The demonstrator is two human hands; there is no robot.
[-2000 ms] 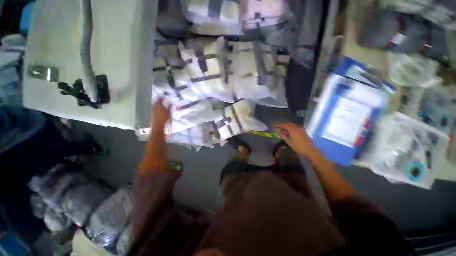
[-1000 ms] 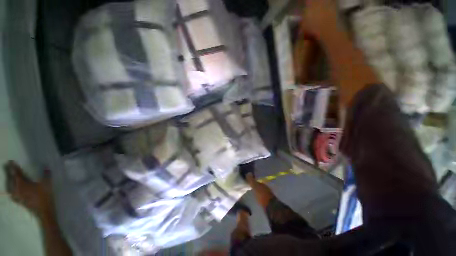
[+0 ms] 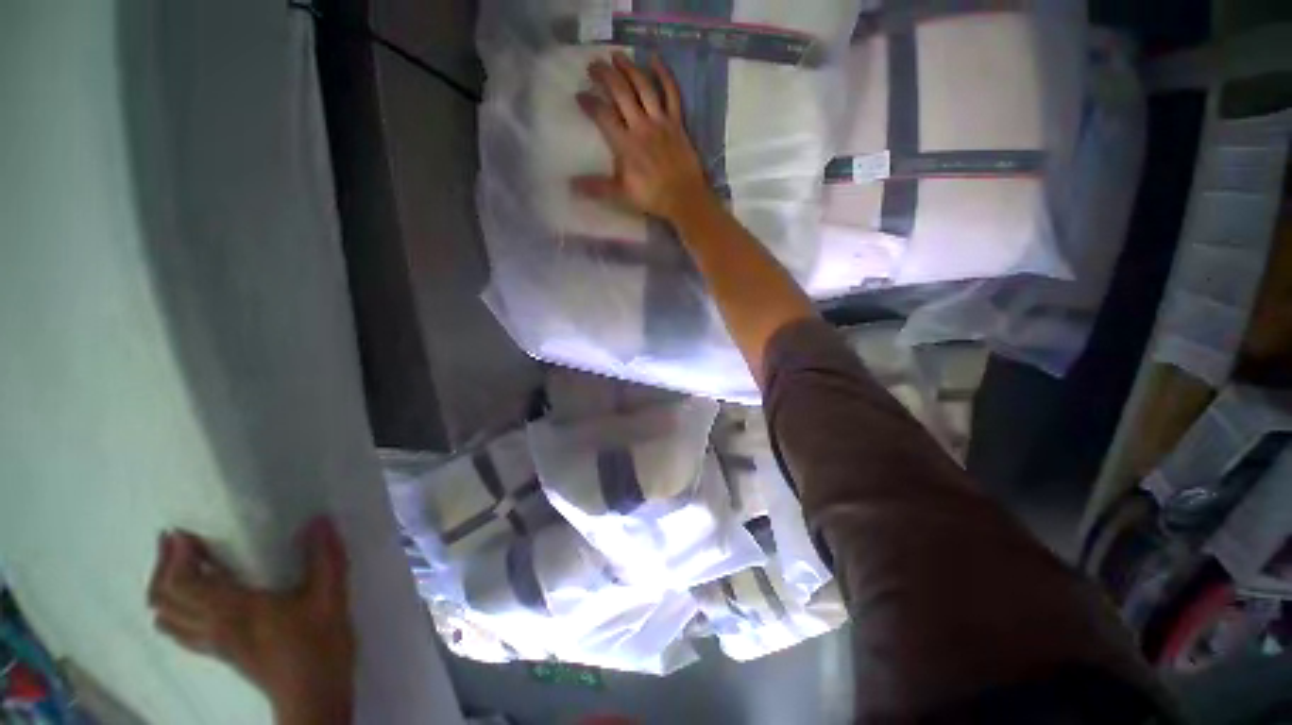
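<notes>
A large striped canvas bundle point(image 3: 772, 149) in a clear poly bag lies at the top centre, with dark straps and a small white label. My right hand point(image 3: 645, 142) rests flat on its plastic, fingers spread, gripping nothing. A second bagged bundle point(image 3: 978, 113), cream and pinkish with dark straps, lies beside it on the right. My left hand point(image 3: 262, 616) is at the lower left over the pale table edge, fingers apart and empty. Smaller bagged striped bundles point(image 3: 624, 496) lie in a heap below the large one.
The pale table point(image 3: 99, 354) runs along the left. A dark grey box-like block point(image 3: 425, 241) stands between it and the bundles. On the right are a shelf frame point(image 3: 1204, 241) with white papers and a red ring-shaped thing point(image 3: 1197, 623).
The view has moved in closer to the large bagged bundles. My right hand has come from the shelf side at the upper right onto the large bundle. My left hand stays by the table edge.
</notes>
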